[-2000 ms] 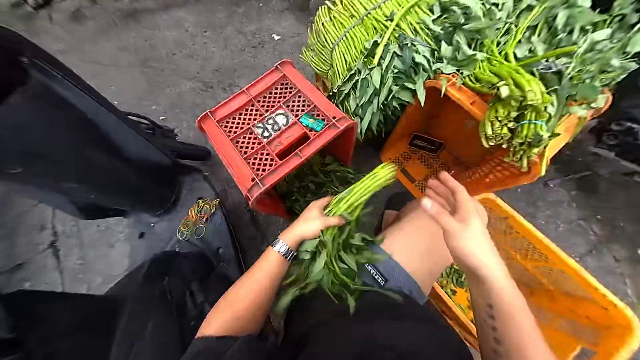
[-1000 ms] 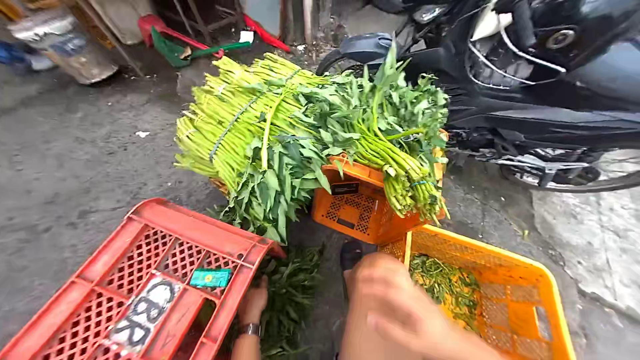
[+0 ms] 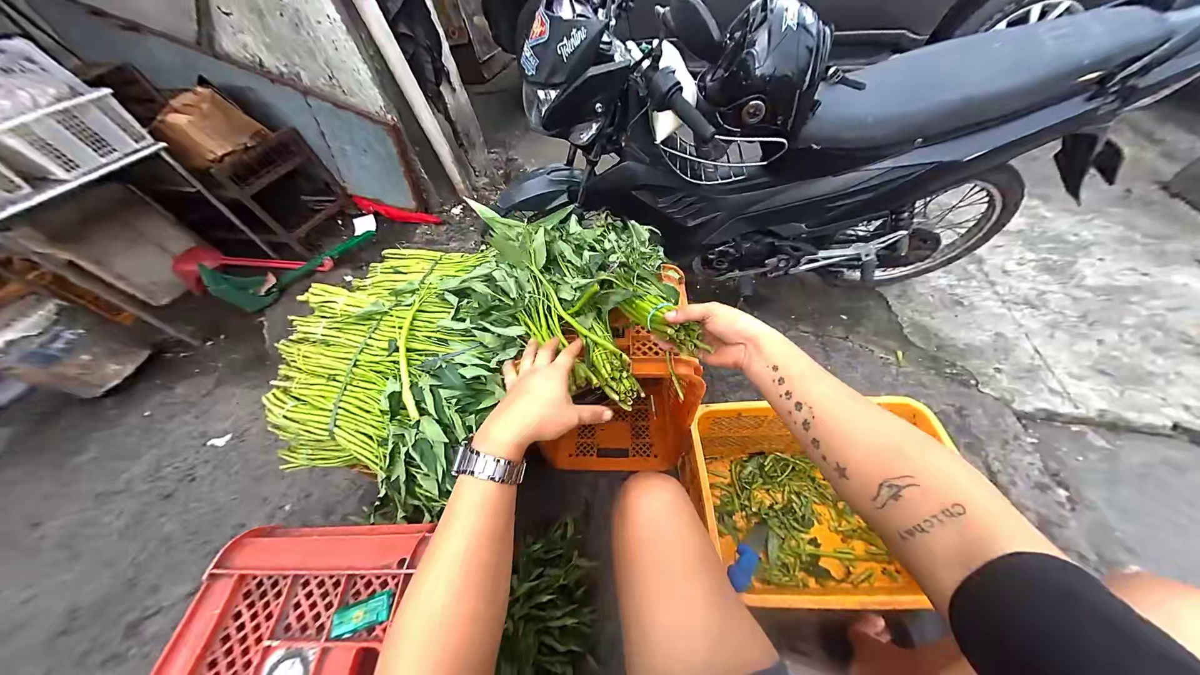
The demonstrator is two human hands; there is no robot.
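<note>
My left hand (image 3: 544, 398), with a metal watch at the wrist, has its fingers spread against the loose leafy green stems (image 3: 600, 352) lying over an orange plastic crate (image 3: 647, 436). To its right, my right hand (image 3: 727, 333) has its fingers around the stem end of a tied bunch of leafy greens (image 3: 661, 314), bound with a light blue band. A large bundle of long green stalks (image 3: 352, 375), tied with strips, lies on the left with its leaves toward my left hand.
A red plastic crate (image 3: 309, 544) stands at lower left beside dark leafy greens (image 3: 548, 600). A yellow crate (image 3: 923, 422) at right holds loose greens and a blue-handled knife (image 3: 745, 565). A black motorcycle (image 3: 825, 169) is parked behind; a shelf (image 3: 84, 159) stands at upper left.
Both hands have moved to the greens on the orange crate. The stem bunch held in my left hand two seconds ago is no longer in it. The view has swung toward the motorcycle.
</note>
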